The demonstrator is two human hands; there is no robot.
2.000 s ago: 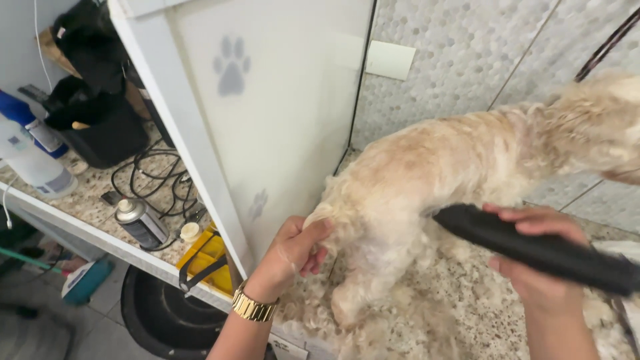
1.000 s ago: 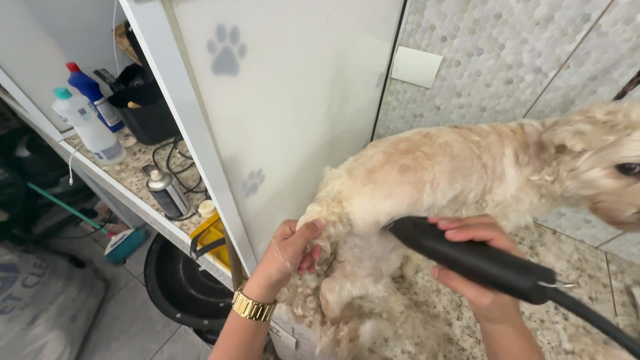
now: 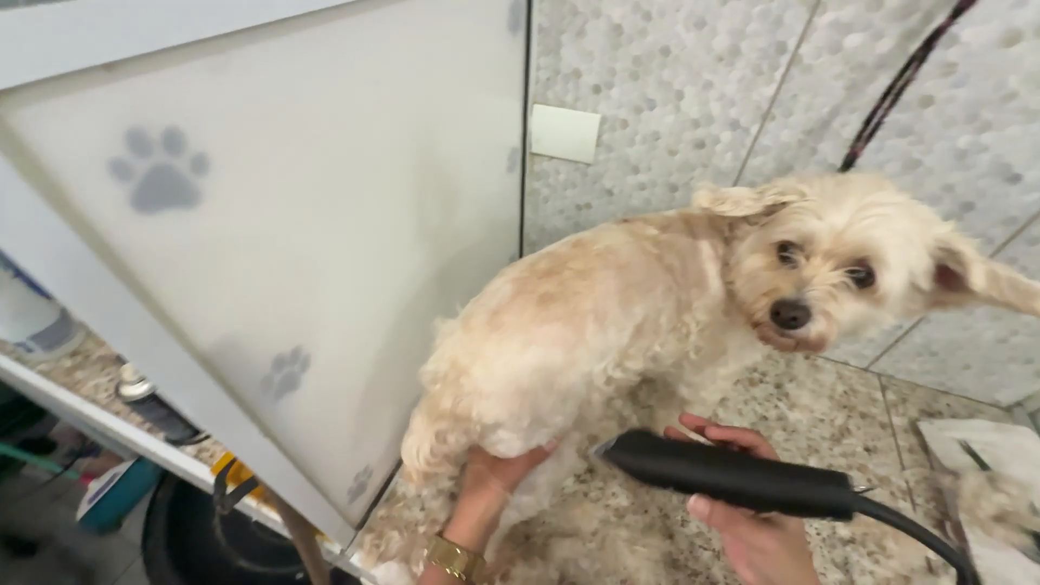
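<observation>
A cream-coloured dog (image 3: 585,301) with a short-clipped back stands on a speckled stone tabletop (image 3: 821,398), its face turned toward me. My left hand (image 3: 508,479), a gold watch (image 3: 455,557) on its wrist, is under the dog's rear by a hind leg; its fingertips are hidden behind fur, so its grip cannot be made out. In my right hand (image 3: 747,504) is a black corded electric clipper (image 3: 723,475), its blade pointing left, close to the hind leg with a small gap. Loose cut fur (image 3: 601,536) lies around the dog's feet.
A white partition with paw prints (image 3: 325,203) stands left of the dog, and a tiled wall (image 3: 650,106) behind. A dark cord (image 3: 902,89) hangs above the dog. Beyond the partition are a spray can (image 3: 158,410) and a black tub (image 3: 211,528). Fur lies on a white sheet (image 3: 967,447) at right.
The dog has turned its head toward me. My left hand has moved from the dog's rear end to beneath it, by the hind leg. The clipper has come away from the dog's flank.
</observation>
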